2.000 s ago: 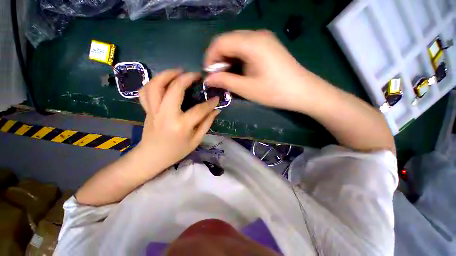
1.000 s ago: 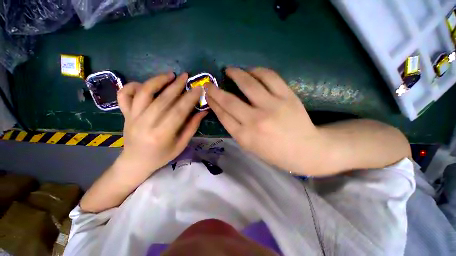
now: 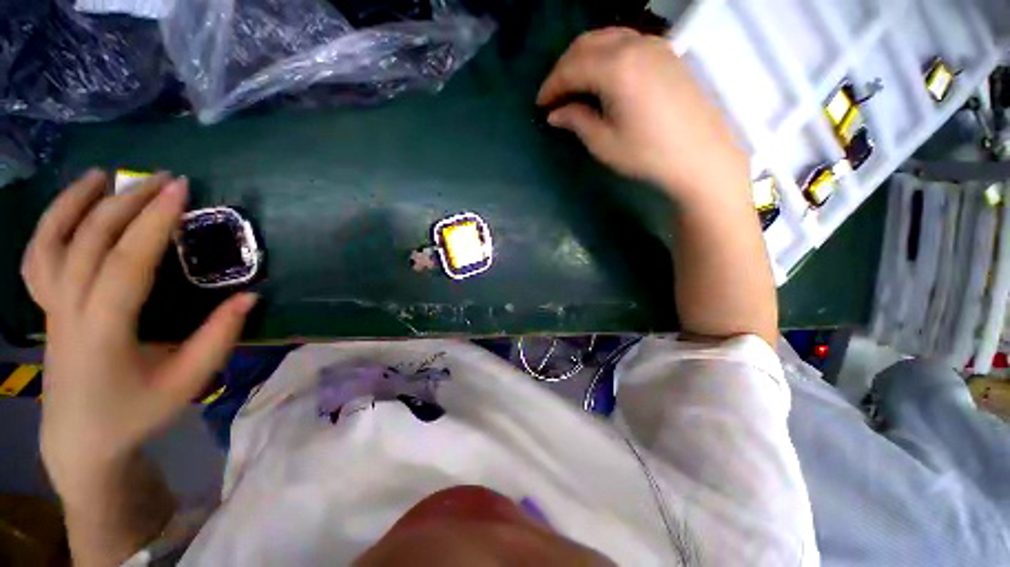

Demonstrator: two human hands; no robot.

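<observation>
A pale-rimmed watch housing [image 3: 463, 246] lies on the green mat, with a white-and-yellow battery seated inside. A tiny pale cross-like piece [image 3: 422, 259] lies at its left. A second housing [image 3: 218, 247], dark inside and without a battery in it, lies further left. My left hand [image 3: 116, 299] is over the left end of the mat, fingers and thumb spread around this housing's left side. A battery [image 3: 133, 178] shows partly behind its fingertips. My right hand [image 3: 648, 111] is at the back right, fingers curled; whether the fingertips hold anything is unclear.
Crumpled clear plastic bags [image 3: 321, 55] lie at the back left. A white pocketed tray [image 3: 792, 105] with several yellow-black units stands tilted at the right, beside my right forearm. The bench's front edge runs close to my body. White racks or trays [image 3: 941, 260] stand beyond at far right.
Both hands have let go of the middle housing, whose battery now sits flat inside. My left hand has moved left to the other housing; my right hand has moved to the back right.
</observation>
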